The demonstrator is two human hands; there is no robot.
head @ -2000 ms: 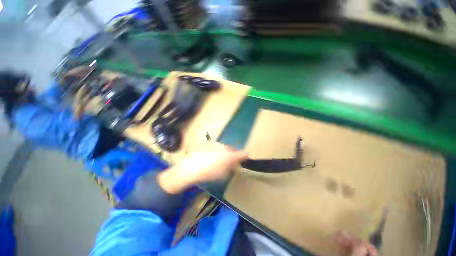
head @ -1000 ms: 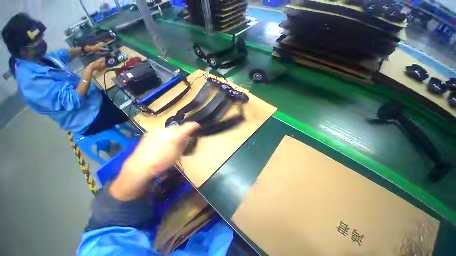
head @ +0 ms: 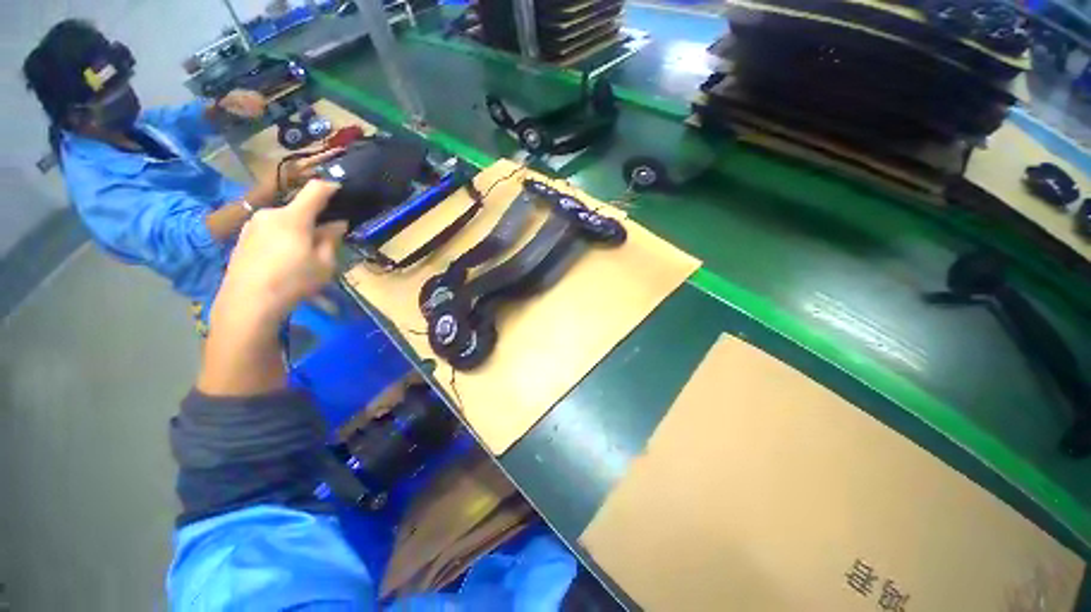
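Note:
My left hand [head: 278, 265] is stretched out at the left, its fingertips at the edge of a black box-like unit [head: 381, 173]. The fingers are partly curled, and I cannot tell if they touch or hold anything. Black headphones [head: 522, 265] lie side by side on the left cardboard sheet [head: 574, 347], with round cups at both ends and thin wires at the near cups. My right hand is not in view.
A blue-edged tray [head: 407, 213] lies beside the black unit. A second cardboard sheet [head: 826, 478] with dark characters is at the right. Headphones [head: 1029, 323] lie on the green conveyor [head: 778, 215]. Stacked cardboard layers [head: 837, 96] stand beyond. A person in blue [head: 144, 191] works at the left.
My left hand has moved from the right sheet across to the left, past the headphones to the black unit. It has let go of the black headphones. My right hand has left the view.

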